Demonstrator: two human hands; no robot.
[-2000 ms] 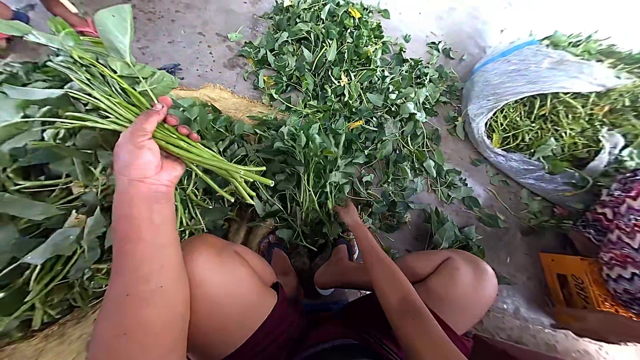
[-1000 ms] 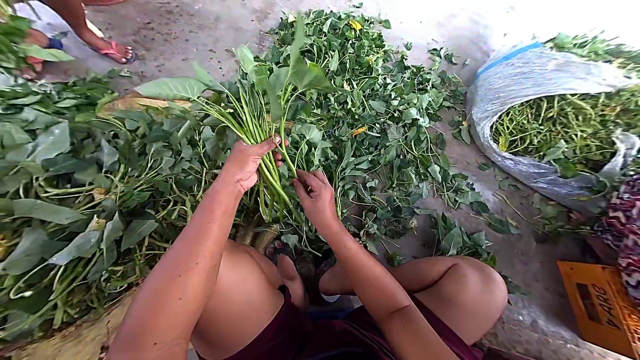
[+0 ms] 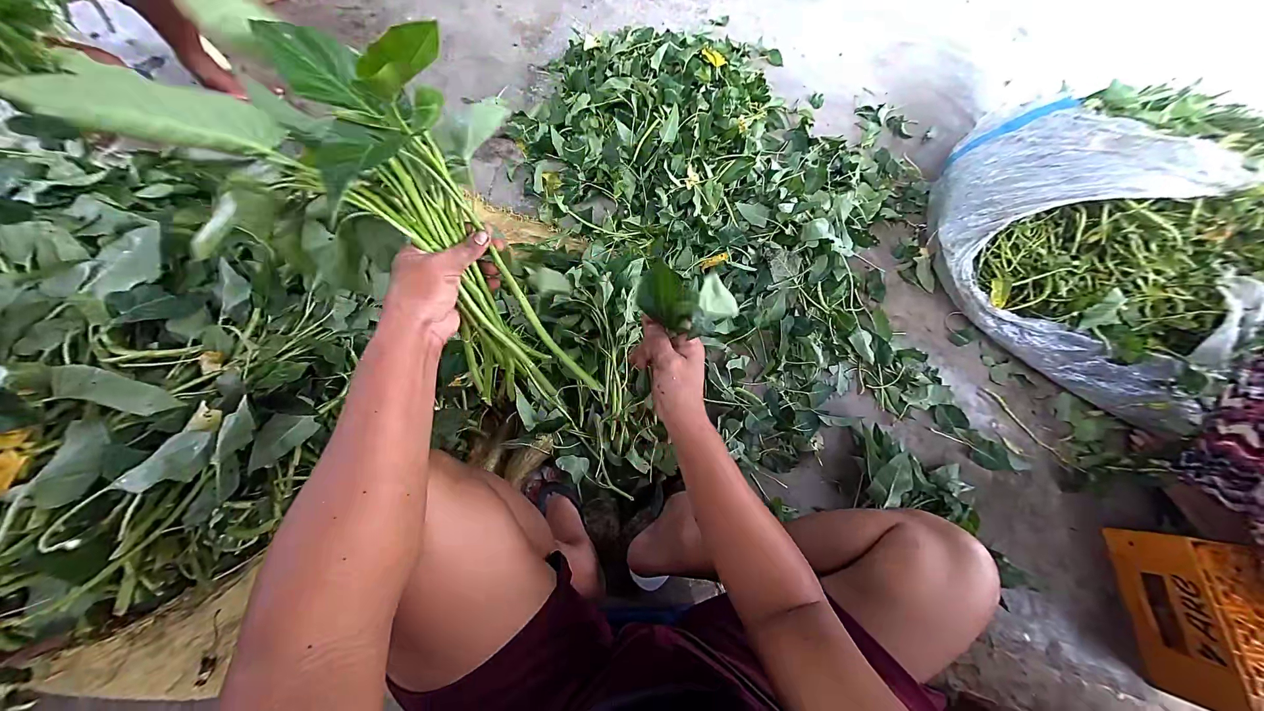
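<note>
My left hand (image 3: pixel 439 281) is closed around a bunch of long green leafy stems (image 3: pixel 420 193), whose leaves point up and left and whose cut-looking ends point down and right. To its right, my right hand (image 3: pixel 674 365) holds some loose green leaves (image 3: pixel 671 294) at its fingertips. Beneath and beyond the right hand lies a spread pile of picked leaves (image 3: pixel 681 158) with a few yellow ones among them. A large heap of leafy stems (image 3: pixel 128 375) covers the floor at the left, beside my left forearm.
An open clear plastic bag (image 3: pixel 1066 158) full of green stems stands at the right. Below it is an orange plastic crate (image 3: pixel 1185 612), near a person's patterned clothing (image 3: pixel 1229 454). Another person's leg and foot (image 3: pixel 202 59) show at the top left. My bent knees flank the near floor.
One second ago both hands were together at the bunch; now they are apart. The left hand has moved up and left with the stems, and the right hand has moved away with leaves.
</note>
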